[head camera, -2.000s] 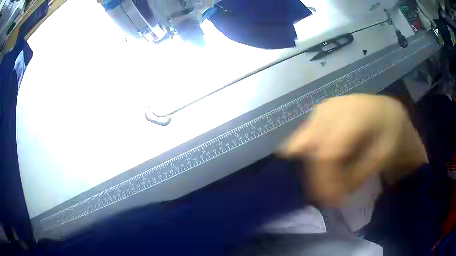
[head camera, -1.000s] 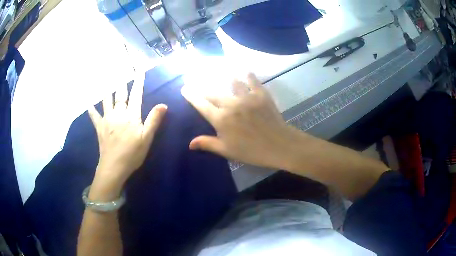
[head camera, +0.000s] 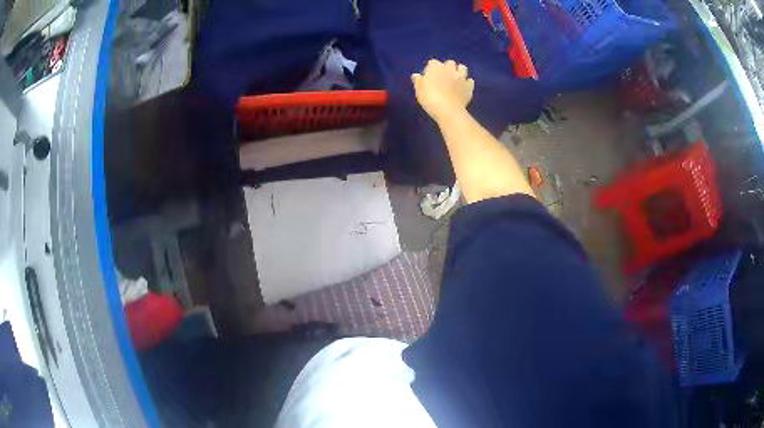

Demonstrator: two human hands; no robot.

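My right hand (head camera: 444, 88) reaches forward in the upper middle, its fingers curled on a pile of navy cloth (head camera: 410, 50). The fingertips press into the cloth and seem to grip it; the exact hold is partly hidden. The navy cloth hangs over a red basket (head camera: 312, 113) and spreads to the right towards a blue basket (head camera: 586, 33). My left hand is out of the picture.
The grey table edge (head camera: 77, 209) runs down the left, with black thread snips (head camera: 38, 305) on the white top. Below lie a white board (head camera: 325, 234) and a striped mat (head camera: 394, 292). A red stool-like item (head camera: 662, 205) and another blue basket (head camera: 705, 326) stand right.
The view has swung right, away from the sewing machine to the floor and baskets. My right hand has left the cloth by the needle and is at the navy pile. My left hand has left view.
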